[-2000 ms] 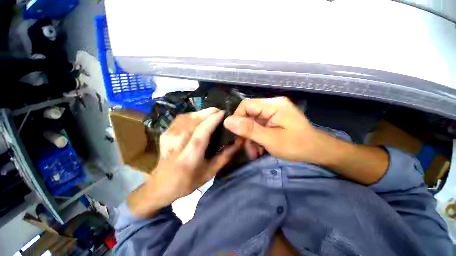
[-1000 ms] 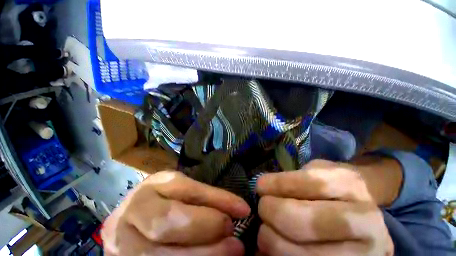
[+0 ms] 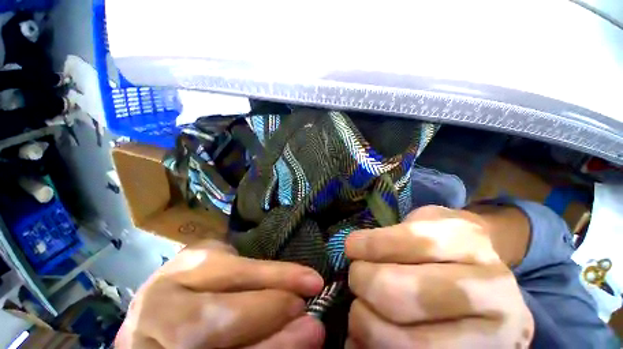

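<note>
The patterned garment piece [image 3: 311, 170], dark olive herringbone with blue, light-blue, white and brown bands, hangs bunched below the table edge and comes up to my fingers. My left hand [image 3: 229, 296] is at the bottom left, fingers closed on the cloth. My right hand [image 3: 434, 283] is at the bottom right, thumb side and fingers also closed on the cloth. The fingertips face each other with a narrow gap, where a striped part of the cloth shows. Both hands are cut off by the lower edge. The exact bit pinched is hidden by the fingers.
The white table [image 3: 328, 41] with a ruler edge [image 3: 423, 102] spans the top. A blue basket [image 3: 140, 109] and a cardboard box [image 3: 143, 184] stand at the left. Shelving with a blue bin [image 3: 44, 232] is at the far left. Brass-coloured scissors [image 3: 597, 272] lie at the right.
Both hands came down and nearer the camera from two seconds ago, bringing the striped cloth into view. Since one second ago the fingertips have shifted slightly and the view has moved right.
</note>
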